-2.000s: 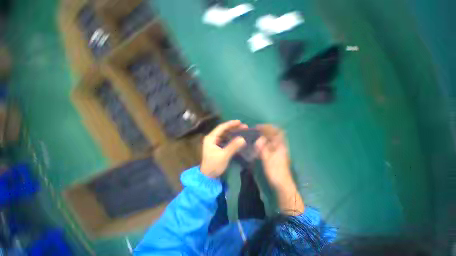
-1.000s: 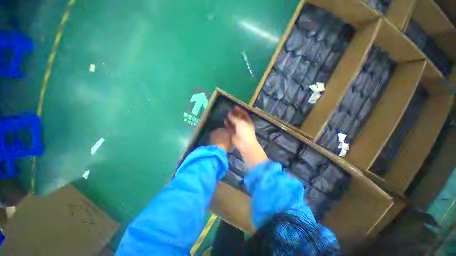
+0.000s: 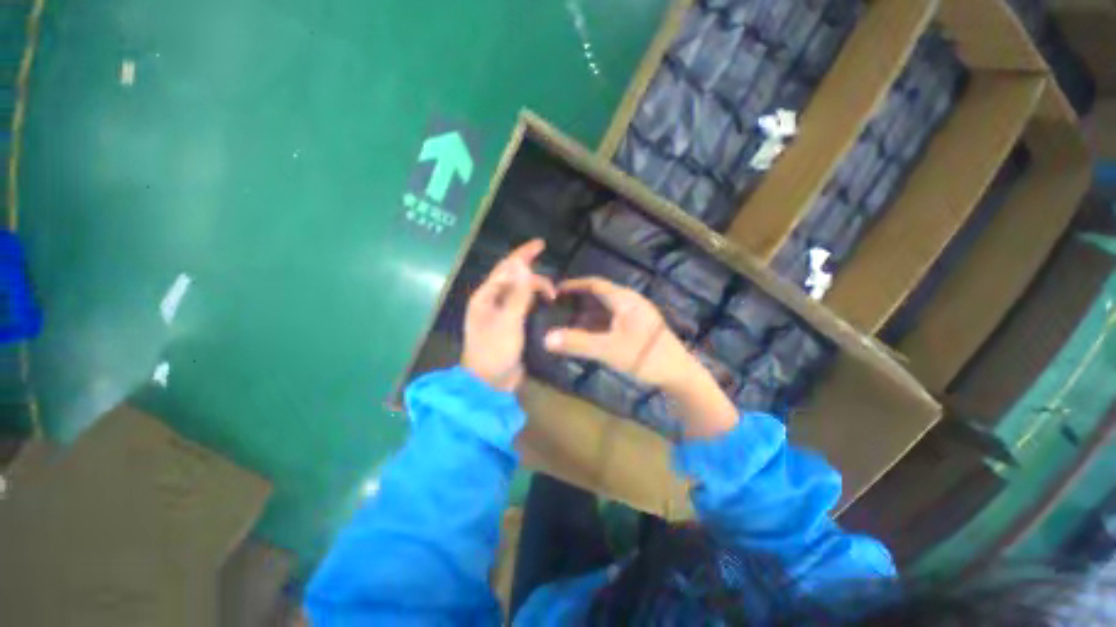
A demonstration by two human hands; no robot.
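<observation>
An open brown carton lies in front of me, with rows of dark wrapped packets in its middle and right part. Its left end is dark, and the packets there are hard to make out. My left hand is over the left part, fingers spread and tips near my right hand. My right hand is curled with thumb and fingers around a small dark packet between the hands. Whether my left hand also grips it is unclear.
More cartons with dark packet rows stand at the upper right, white slips on top. A flat brown cardboard piece is at the lower left. The green floor has a white arrow. A blue plastic item is at the left edge.
My view turned from cartons at left and a green surface to this carton. Since one second ago my hands have drawn apart and come up from the packets, with a dark packet between them.
</observation>
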